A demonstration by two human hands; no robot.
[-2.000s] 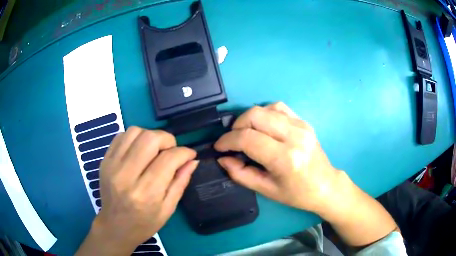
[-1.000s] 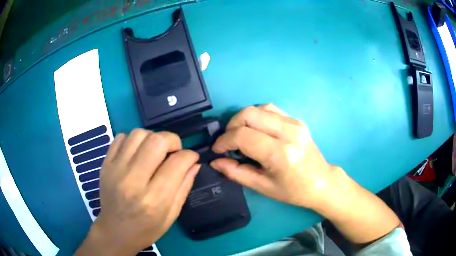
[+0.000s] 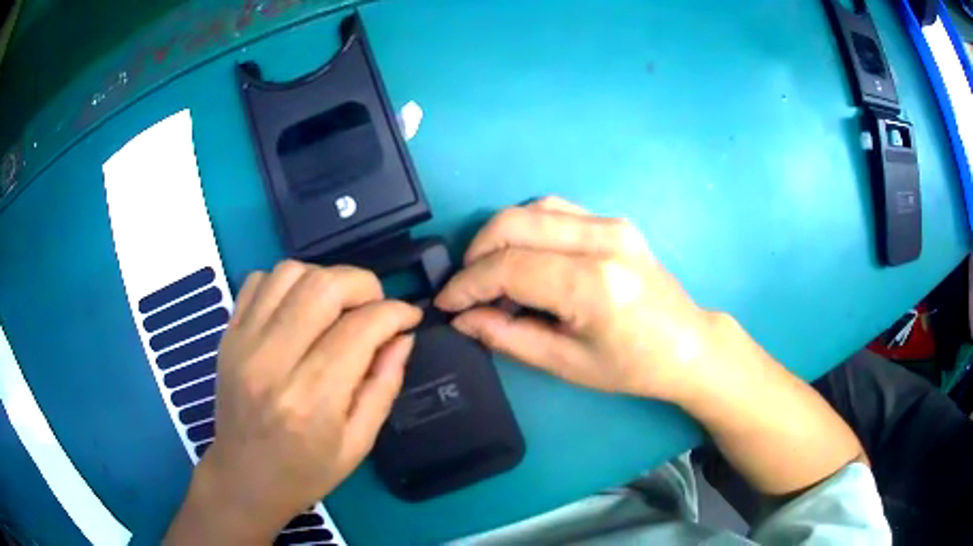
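A black folding charging stand lies opened flat on the green mat. Its upper panel [image 3: 339, 160] has a curved notch at the far end, a dark oval patch and a pale mark. Its base plate [image 3: 453, 411] points towards me, with faint print up. My left hand [image 3: 309, 373] and my right hand [image 3: 587, 299] meet at the base plate's hinge end, fingertips nearly touching beside the rectangular opening. The fingers are bent and pinched; whether a thin black strip is between them is hidden. A release liner sheet [image 3: 160, 213] with a row of black strips lies left, partly under my left hand.
The green mat [image 3: 640, 139] carries a second folding stand [image 3: 894, 192] at the far right, beside a blue tray [image 3: 950, 64]. A blank white paper strip [image 3: 48, 448] lies at the far left. A small white scrap [image 3: 411, 119] lies by the upper panel.
The things on the mat appear shifted left and slightly up in the picture. Both hands stay at the hinge end, with the fingertips now closer together.
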